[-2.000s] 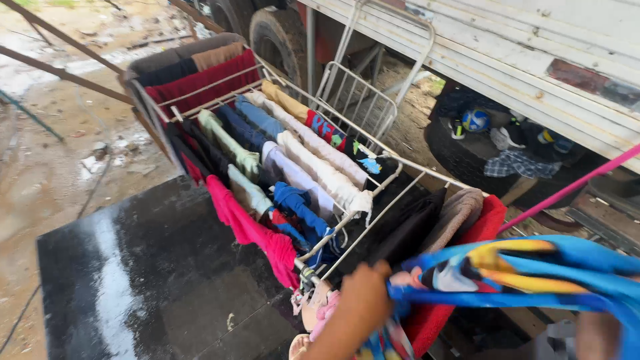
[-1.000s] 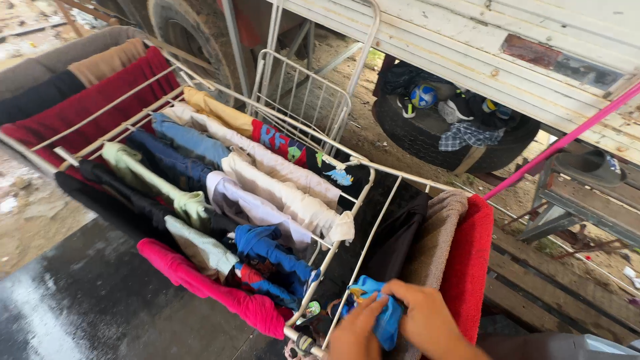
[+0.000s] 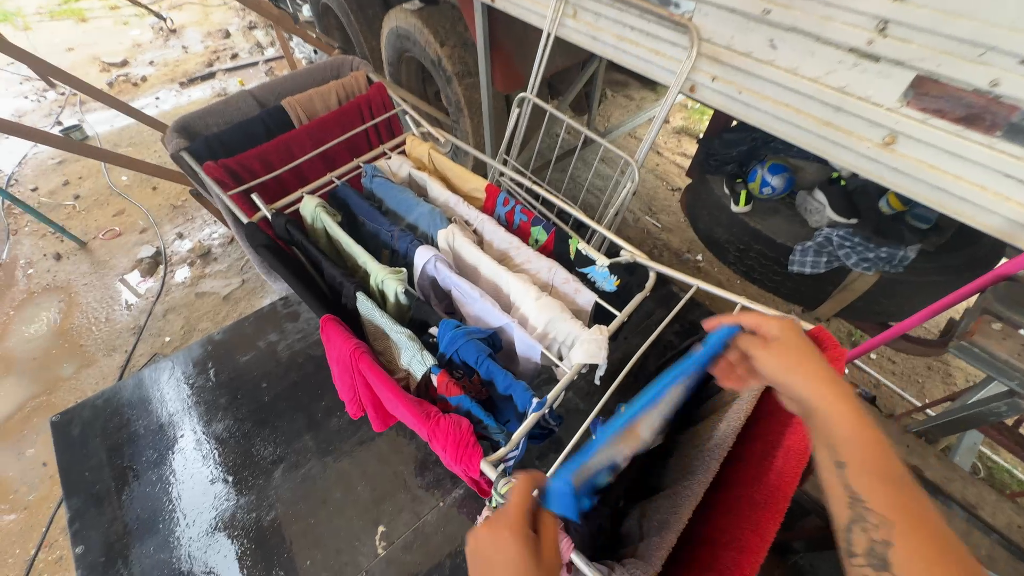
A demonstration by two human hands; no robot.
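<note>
A blue garment with a paler patch [image 3: 640, 428], blurred, is stretched between my hands above the near end of a white metal drying rack [image 3: 608, 380]. My left hand [image 3: 516, 524] grips its lower left end by the rack's corner; my right hand [image 3: 760, 356] grips its upper right end. Just beyond hang a blue garment [image 3: 488, 376], a white cloth [image 3: 520, 296] and a pink garment [image 3: 400, 400]. Under and beside my hands are a grey-brown towel [image 3: 696, 480] and a red towel [image 3: 768, 472] over the near end.
The rack stands over a wet black tabletop [image 3: 280, 480]. Behind it are a wire-basket frame [image 3: 572, 152] and a truck tyre [image 3: 432, 64]. At right, another tyre [image 3: 744, 240] holds shoes and a ball [image 3: 770, 178]; a pink pole [image 3: 936, 308] slants past the red towel.
The blue garment was bunched between my close hands one second ago; now my hands are apart and it is drawn out between them. Two seconds ago a large multicoloured cloth hung from my hands at right.
</note>
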